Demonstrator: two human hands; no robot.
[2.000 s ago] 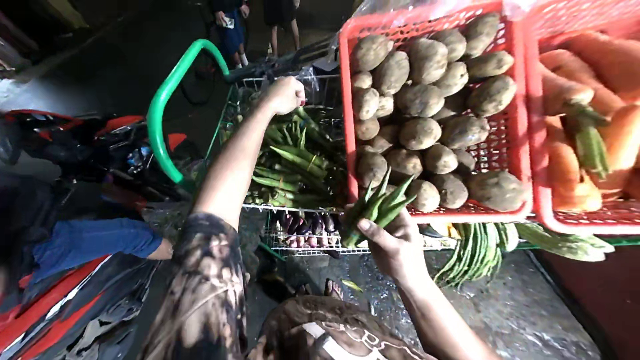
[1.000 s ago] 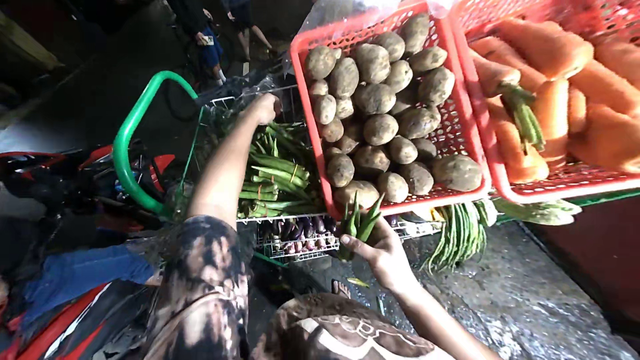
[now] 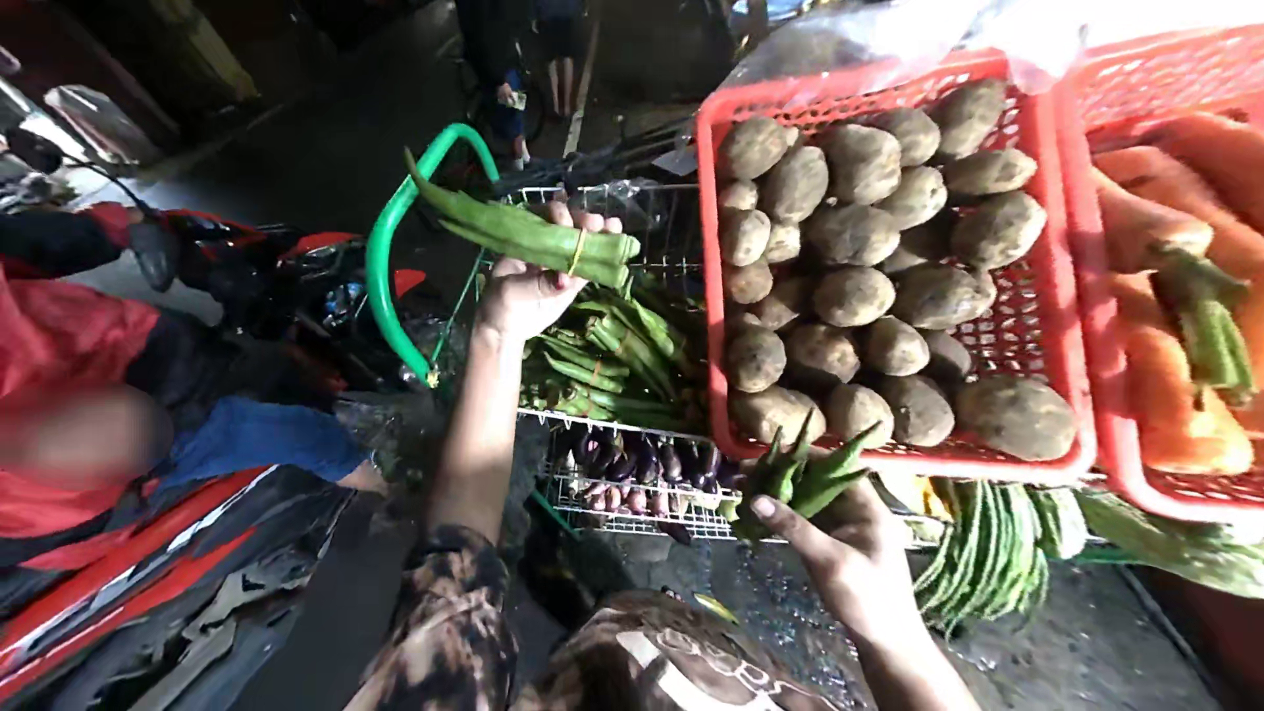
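Observation:
My left hand point(image 3: 538, 291) holds up a bundle of long okra pods point(image 3: 523, 235) tied with a rubber band, above a white wire basket point(image 3: 617, 427). More okra bundles point(image 3: 602, 360) lie in that basket, just below and right of the hand. Around a smaller bunch of okra point(image 3: 805, 474), my right hand point(image 3: 849, 543) is closed, at the near edge of a red plastic basket point(image 3: 1071, 296) of potatoes point(image 3: 854, 234). The lower ends of this bunch are hidden by the fingers.
Small eggplants point(image 3: 647, 462) fill a lower wire rack. Carrots point(image 3: 1175, 375) lie in a second red basket; long beans point(image 3: 987, 553) hang below the baskets. A green metal handle point(image 3: 380, 267) stands left of the okra. A person in red point(image 3: 74, 336) is beside a red motorcycle point(image 3: 128, 553); others stand farther off.
My left hand, earlier at the far side of the okra pile, is now raised with a tied okra bundle in view. The right hand still holds its okra.

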